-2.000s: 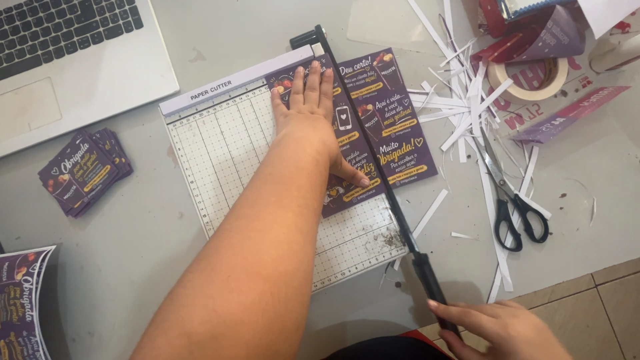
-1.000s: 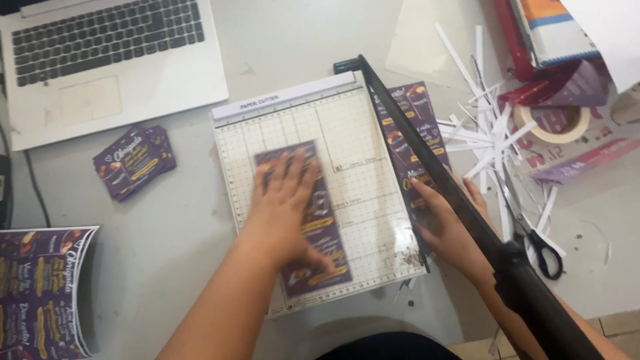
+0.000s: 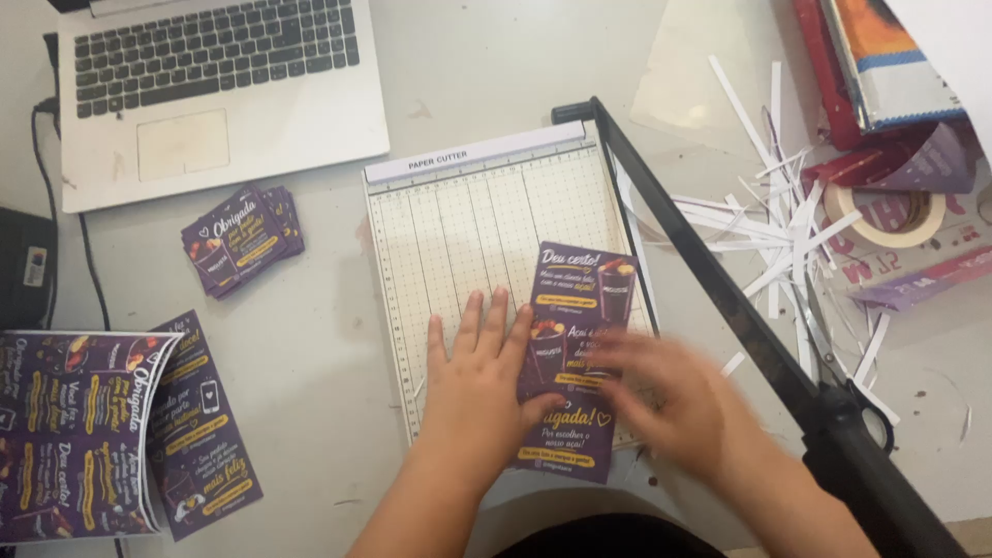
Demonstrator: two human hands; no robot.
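Observation:
A purple printed card strip (image 3: 573, 442) lies slightly tilted on the gridded board of a paper cutter (image 3: 457, 225), reaching past its lower edge. My left hand (image 3: 480, 387) is spread flat on the board, its thumb over the strip's left edge. Blurred, my right hand (image 3: 674, 395) is at the strip's right side, fingers over it; whether it grips is unclear. The cutter's black blade arm (image 3: 697, 248) stands raised to the right. Another purple strip (image 3: 209, 442) lies at the left, partly under a curled printed sheet (image 3: 70, 434). Small purple cards (image 3: 240, 240) form a loose pile.
A laptop (image 3: 217, 85) occupies the upper left. Right of the cutter lie white paper offcuts (image 3: 744, 225), scissors (image 3: 829, 356), a roll of masking tape (image 3: 883, 225) and plastic packaging (image 3: 914, 70). Cables run along the left side.
The blade arm, lowered at first, is now raised. My right hand has left its handle and come over to the cutter's board. One strip now lies at the left by the curled sheet.

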